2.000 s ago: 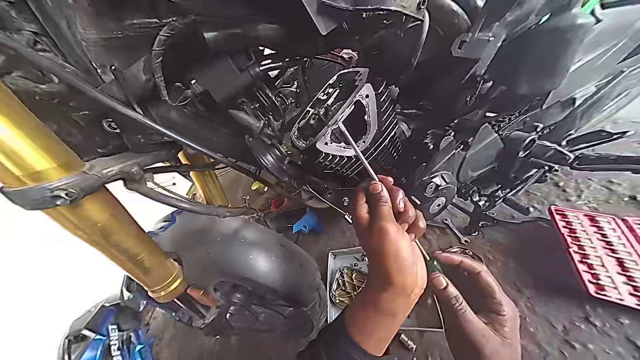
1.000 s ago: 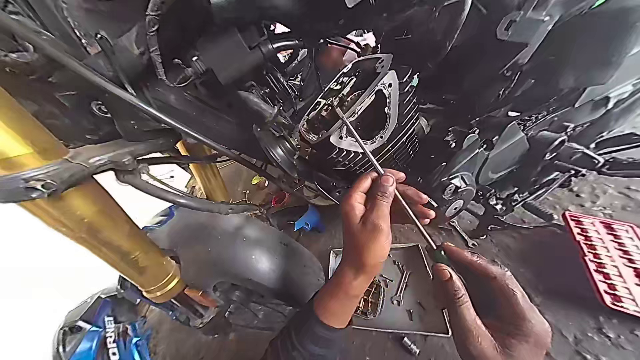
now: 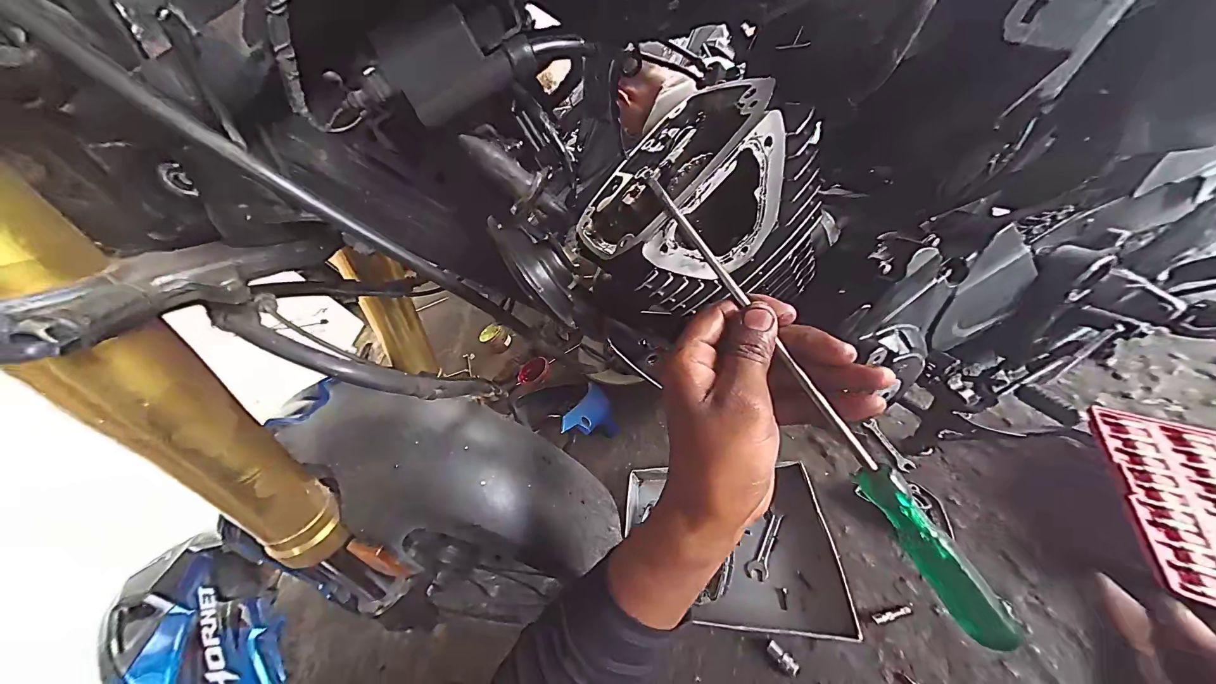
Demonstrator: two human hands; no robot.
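My left hand (image 3: 736, 408) pinches the steel shaft of a long screwdriver (image 3: 936, 560) between thumb and fingers. Its green handle hangs down to the right, held by no hand. The shaft's tip lies against the opened engine top (image 3: 679, 166) of a motorcycle, over the upper cavity. Below that cavity is a second opening with a pale gasket face (image 3: 771, 195), above the cooling fins. My right hand (image 3: 1140, 627) is at the lower right edge, off the screwdriver, partly out of view and blurred; its fingers seem apart.
A metal tray (image 3: 807, 622) with an open-end wrench (image 3: 763, 551) and small parts lies on the ground. Sockets (image 3: 782, 655) lie beside it, and a red tool case (image 3: 1159, 503) is at the right. The front tyre (image 3: 456, 475) and gold fork (image 3: 180, 437) stand at left.
My right hand has let go of the screwdriver's green handle and moved away to the lower right. My left hand still holds the shaft. The view has come nearer the engine.
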